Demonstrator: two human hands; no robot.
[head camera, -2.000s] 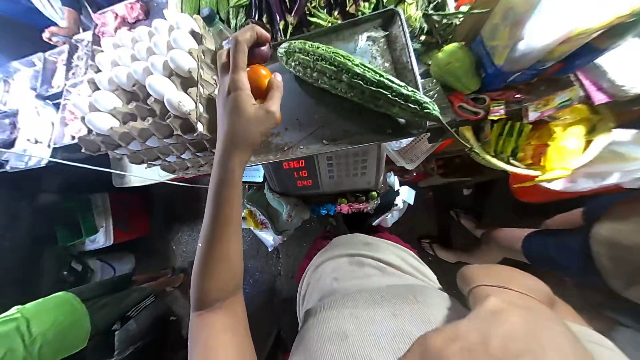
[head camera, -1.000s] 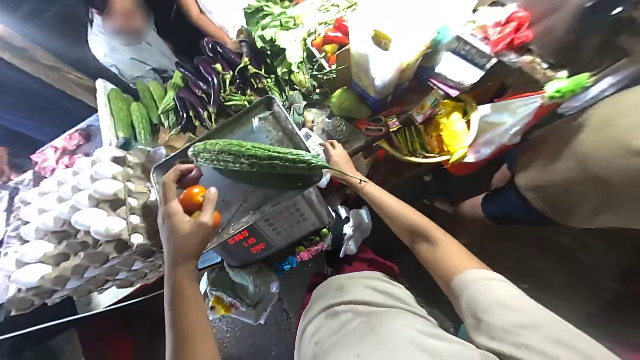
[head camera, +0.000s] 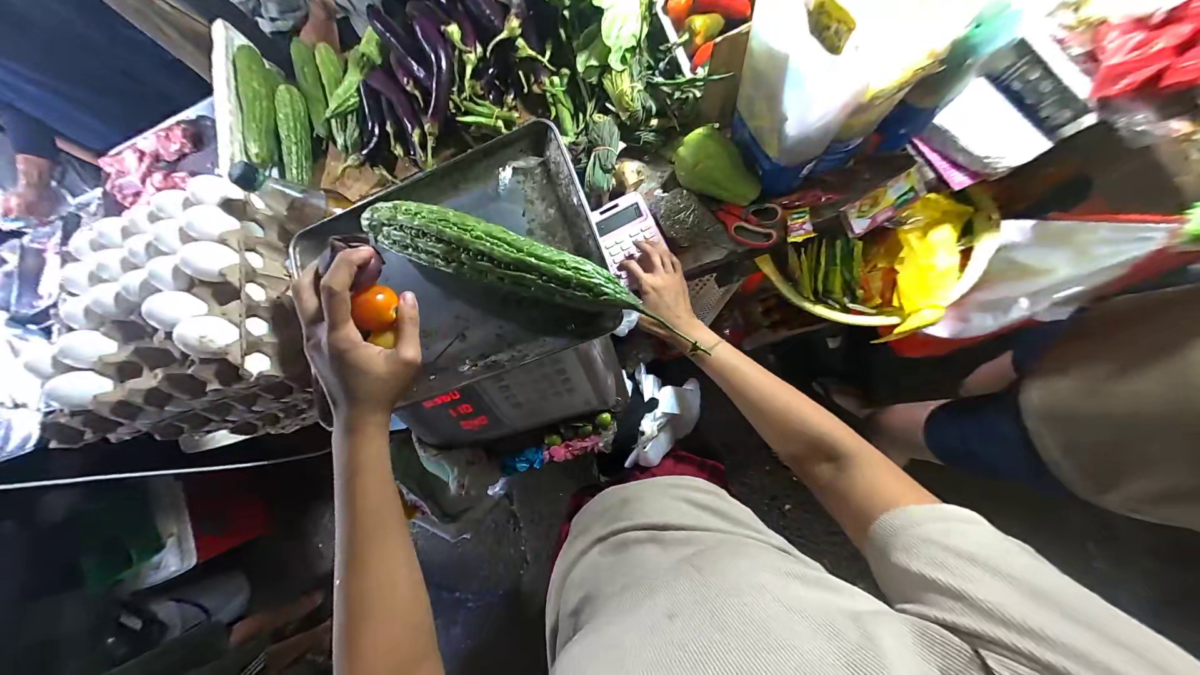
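My left hand (head camera: 361, 337) is closed around an orange tomato (head camera: 375, 307), a yellowish one below it and a dark reddish-purple round item (head camera: 364, 268), probably an onion, at the left edge of the metal scale tray (head camera: 478, 361). A long, ridged green gourd (head camera: 497, 253) lies slantwise across that tray, its thin stem reaching over my right wrist. Fingers of my right hand (head camera: 661, 286) rest on the keys of a white calculator (head camera: 623, 228) beside the tray. Under the tray, the digital scale (head camera: 511, 398) shows lit red digits.
Stacked egg cartons (head camera: 211, 412) stand left of the tray. Behind lie cucumber-like gourds (head camera: 255, 108), eggplants (head camera: 431, 66) and leafy greens. At right are a green chayote (head camera: 717, 166), red-handled scissors (head camera: 750, 225) and a round basket (head camera: 834, 314). Another person (head camera: 1106, 403) stands at far right.
My right hand has come up from low in the view to the calculator at the tray's right side. My left hand keeps its hold on the tomato. The view has shifted.
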